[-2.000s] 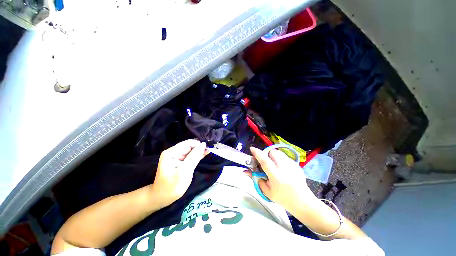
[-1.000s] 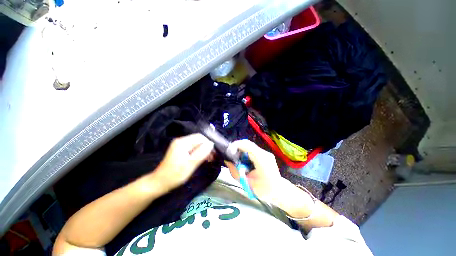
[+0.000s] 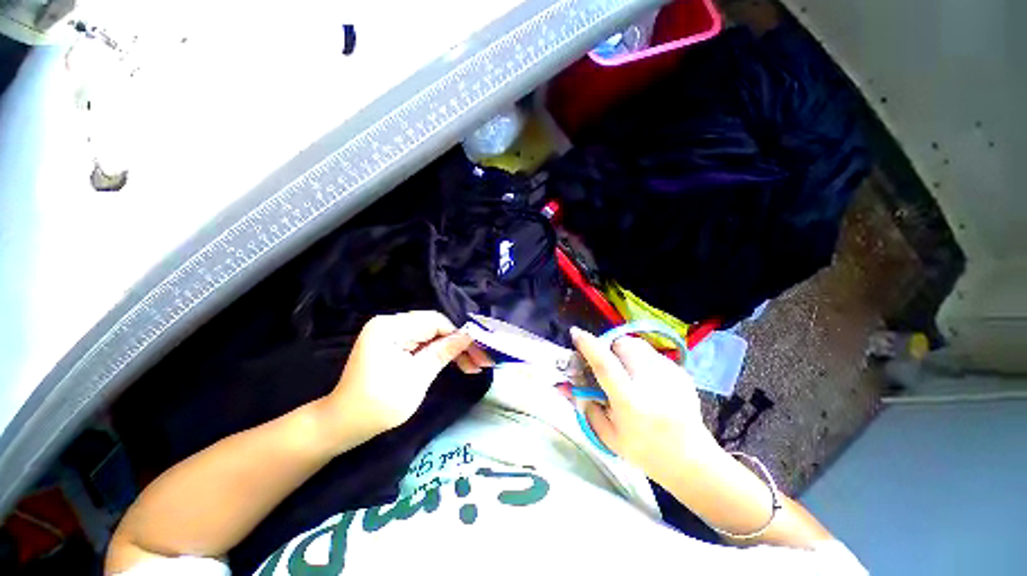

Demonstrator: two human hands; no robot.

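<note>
My right hand (image 3: 648, 405) holds scissors with blue looped handles (image 3: 648, 330); the silver blades (image 3: 518, 343) point left to my left fingertips and look parted. My left hand (image 3: 394, 366) pinches the edge of a black garment (image 3: 496, 281) at the blade tips. The garment lies over my lap below the table edge and carries small white marks. The exact bit between my left fingertips is too small to tell.
The white table (image 3: 225, 113) with a ruler scale spans the upper left. A red bin (image 3: 608, 96) stands under its edge. A large dark garment pile (image 3: 721, 180) lies at the right, by a red-rimmed basket (image 3: 586, 287). A pale wall (image 3: 946, 101) is beyond.
The scissors swung up and blurred one second ago; now they point left again, blades parted. My left hand has shifted slightly, and the garment's folds near it have changed. The view has shifted slightly.
</note>
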